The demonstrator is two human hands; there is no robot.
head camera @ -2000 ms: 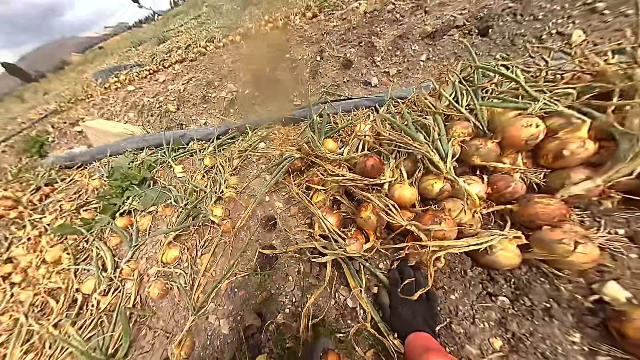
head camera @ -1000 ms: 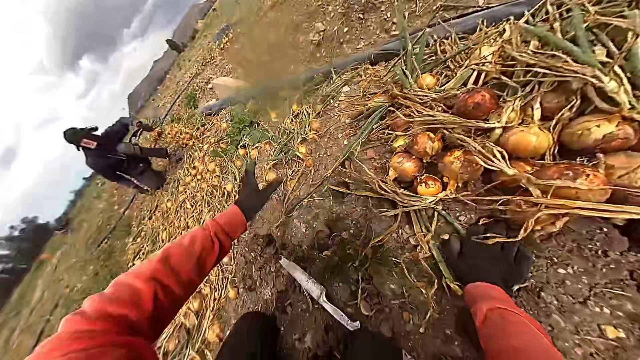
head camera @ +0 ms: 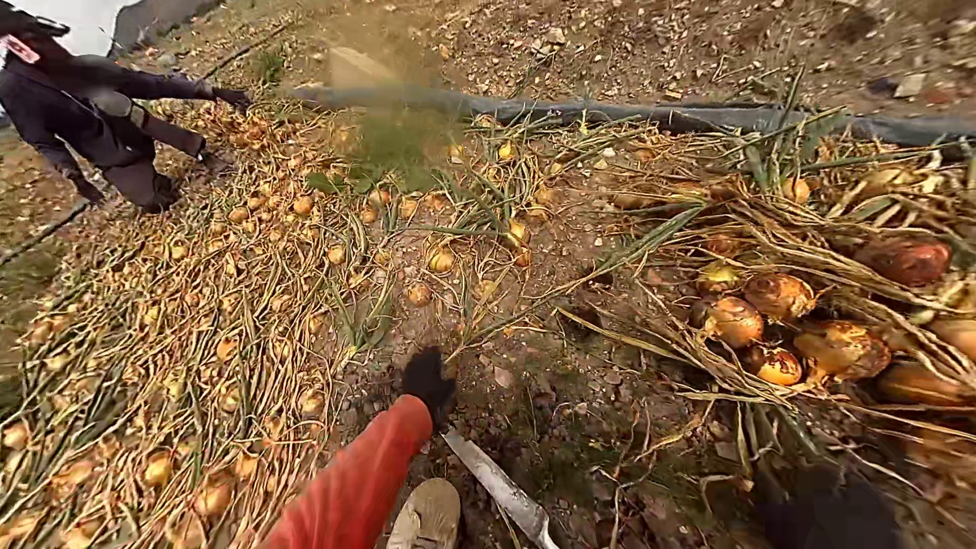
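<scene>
My left hand [head camera: 428, 385], in a black glove below a red sleeve, is low over the bare soil, just above the tip of a long metal blade [head camera: 499, 484]; its fingers are blurred, and I cannot tell whether they touch anything. The blade lies on the ground beside my shoe [head camera: 427, 515]. At the lower right, a dark blurred shape, probably my gloved right hand [head camera: 831, 507], sits below the pile of harvested onions [head camera: 842, 351] with dry tops. Its fingers cannot be made out.
Onions with long dry leaves [head camera: 191, 335] cover the ground on the left. A dark hose [head camera: 686, 118] runs across behind the onions. At the upper left a person in dark clothes [head camera: 99, 114] bends over the rows. Stony soil [head camera: 648, 46] lies beyond the hose.
The view has swung a lot. My left hand, spread out over the ground one second ago, is now lower, close to the blade. The other person now appears nearer and larger.
</scene>
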